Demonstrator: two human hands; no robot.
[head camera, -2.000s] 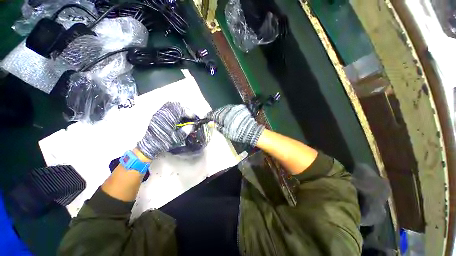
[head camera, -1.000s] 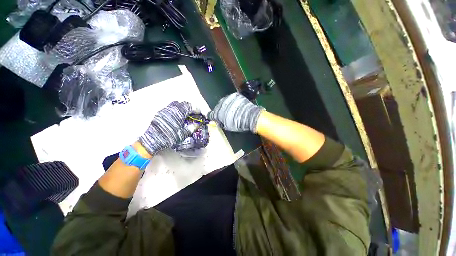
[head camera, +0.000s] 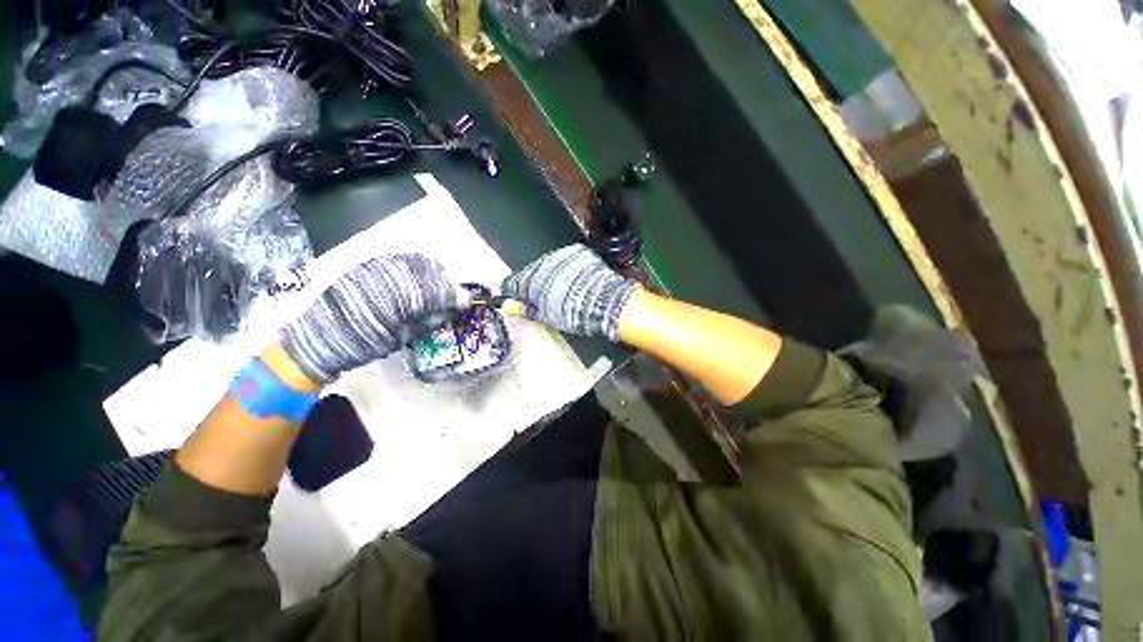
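Note:
The device housing (head camera: 461, 349) lies on the white work sheet (head camera: 433, 433), its open side up, showing a green and white board and coloured wires. My left hand (head camera: 366, 314), in a grey-white knitted glove, grips the housing's upper left side. My right hand (head camera: 570, 291), gloved alike, pinches something small and yellowish at the housing's upper right corner; I cannot tell if it is a wire or a tool. A flat black rounded-square cover (head camera: 330, 443) lies on the sheet below my left wrist.
Bagged black units (head camera: 201, 270) and bundled power cords (head camera: 345, 151) pile at upper left. A ribbed black stack (head camera: 107, 495) is partly behind my left arm. A brown rail (head camera: 539, 144) borders the green conveyor (head camera: 702, 188). A blue bin (head camera: 38, 571) is at the left edge.
My left hand has shifted left along the housing, so the board shows more and the cover is uncovered. My right hand stays at the upper right corner. The camera view has shifted.

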